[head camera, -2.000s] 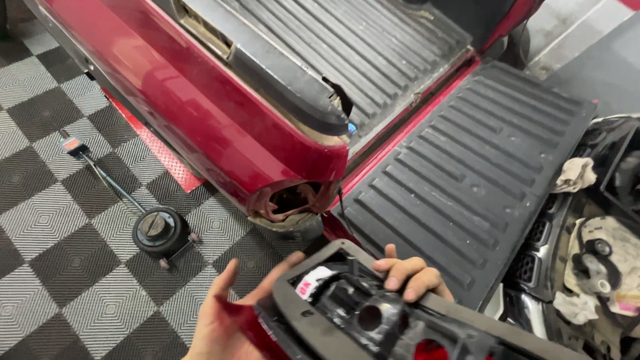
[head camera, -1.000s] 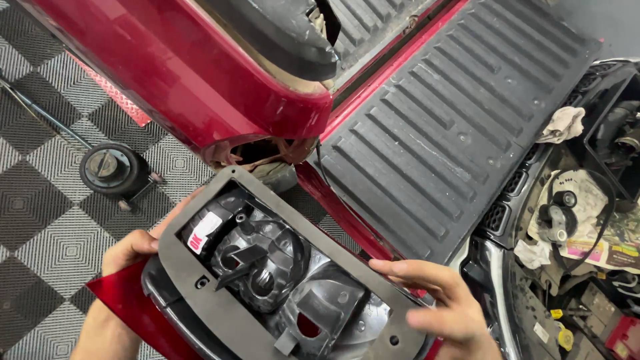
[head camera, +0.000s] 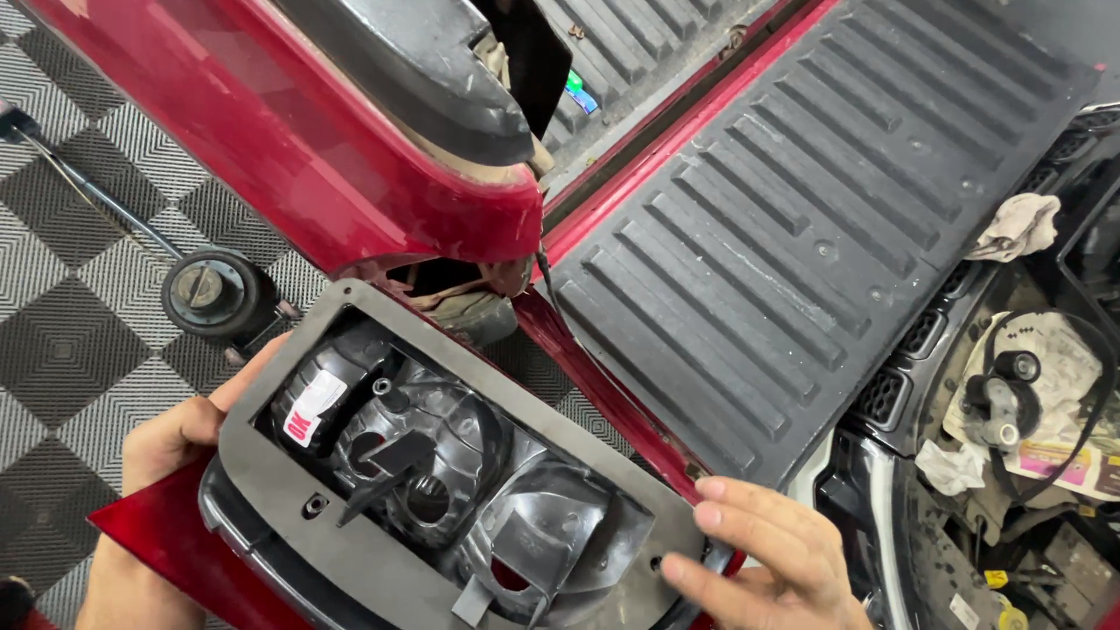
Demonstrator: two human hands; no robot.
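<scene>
A vehicle tail light housing (head camera: 420,464) is turned with its black back up, a grey foam gasket (head camera: 289,516) around its rim and a red lens edge (head camera: 188,534) at the lower left. My left hand (head camera: 175,446) grips its left end, the fingers partly hidden beneath. At the right end my right hand (head camera: 770,551) holds the rim between thumb and fingers. Just beyond the housing is the open lamp recess (head camera: 446,276) in the corner of a red pickup bed side (head camera: 350,166). A sticker (head camera: 315,407) with writing sits inside the housing.
A lowered tailgate with a ribbed black liner (head camera: 744,236) extends to the right. A wheeled jack (head camera: 206,289) stands on the checkered floor (head camera: 70,324) at left. An exposed engine bay (head camera: 1006,490) with a crumpled rag (head camera: 1019,227) lies at the right.
Compared with two seconds ago, the housing has turned so that its back and gasket show fully. My right hand has shifted to its right end. The view has moved closer to the bed corner.
</scene>
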